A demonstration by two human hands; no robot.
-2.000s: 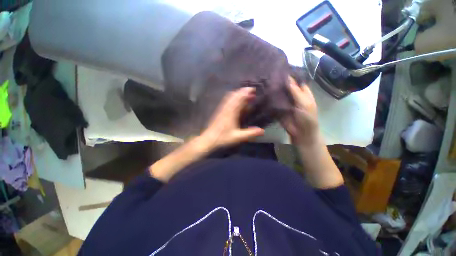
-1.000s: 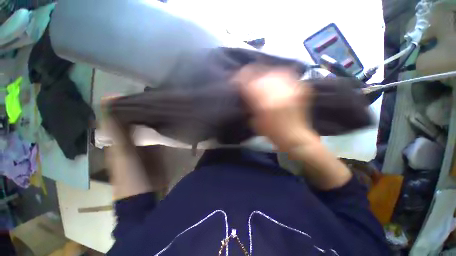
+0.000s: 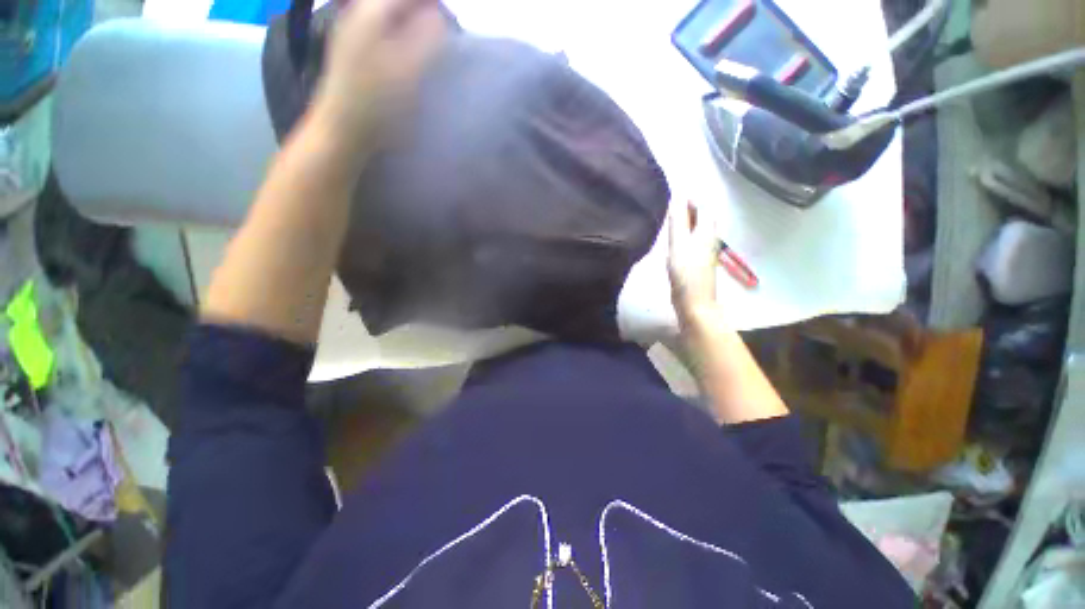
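The dark brown-black garment [image 3: 524, 179] is draped over the grey padded arm [image 3: 161, 119] and spreads across the middle of the white table. My left hand [image 3: 387, 54] is blurred at the garment's far left part, near the top edge, with cloth bunched around it; it appears to grip the cloth. My right hand [image 3: 691, 262] is on the table beside the garment's right edge. Its fingers point away from me and partly turn edge-on, so its grip is unclear. A small red-and-black item [image 3: 738, 264] lies just right of it.
A steam iron [image 3: 791, 149] with cord and hose stands at the right, by a blue tray with two red bars [image 3: 779, 60]. The white table's edge [image 3: 821, 312] runs in front of me. An orange-brown wooden box [image 3: 934, 399] is below right; cloth is heaped left.
My left hand has moved up and away over the garment. The garment has left the iron's side and now drapes the padded arm. My right hand has dropped beside it; the red-and-black item shows.
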